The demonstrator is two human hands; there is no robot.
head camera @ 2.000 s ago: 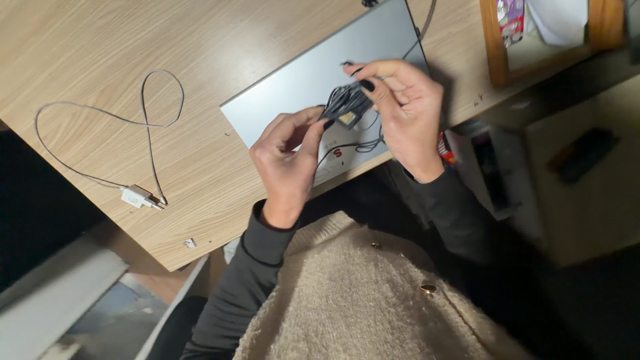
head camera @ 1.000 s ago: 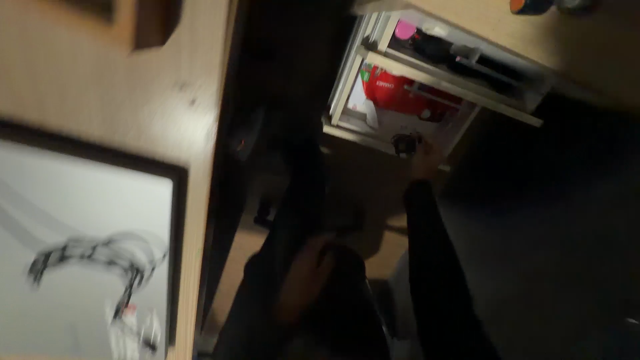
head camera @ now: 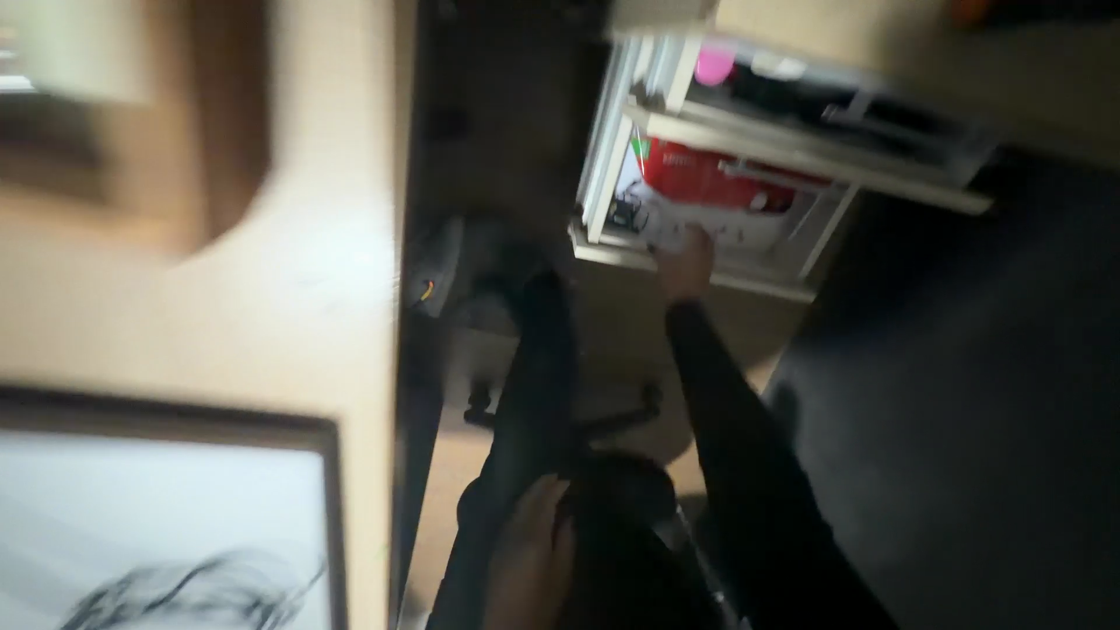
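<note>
My right hand [head camera: 687, 261] reaches over the front edge of an open lower drawer [head camera: 761, 287]; its fingertips are blurred. A small dark coil of cable [head camera: 626, 213] lies in the drawer's left front corner, a little left of that hand. Behind it is a red package [head camera: 722, 175]. My left hand [head camera: 534, 547] rests low near my lap, dim and partly hidden, and whether it holds anything is unclear. At bottom left, black cables [head camera: 197, 591] lie on a light, dark-edged surface [head camera: 175, 472] on the wooden desk [head camera: 324, 332].
An upper drawer [head camera: 814, 147] with a pink item [head camera: 715, 66] and dark things stands partly open above the lower one. A wooden frame or box [head camera: 219, 131] sits on the desk at upper left. The desk edge runs down the left; a chair base [head camera: 612, 424] is below.
The view has swung from the desk to the drawers. My right hand held the dark coil at the drawer a second ago; the coil now lies in the drawer's corner, apart from the hand.
</note>
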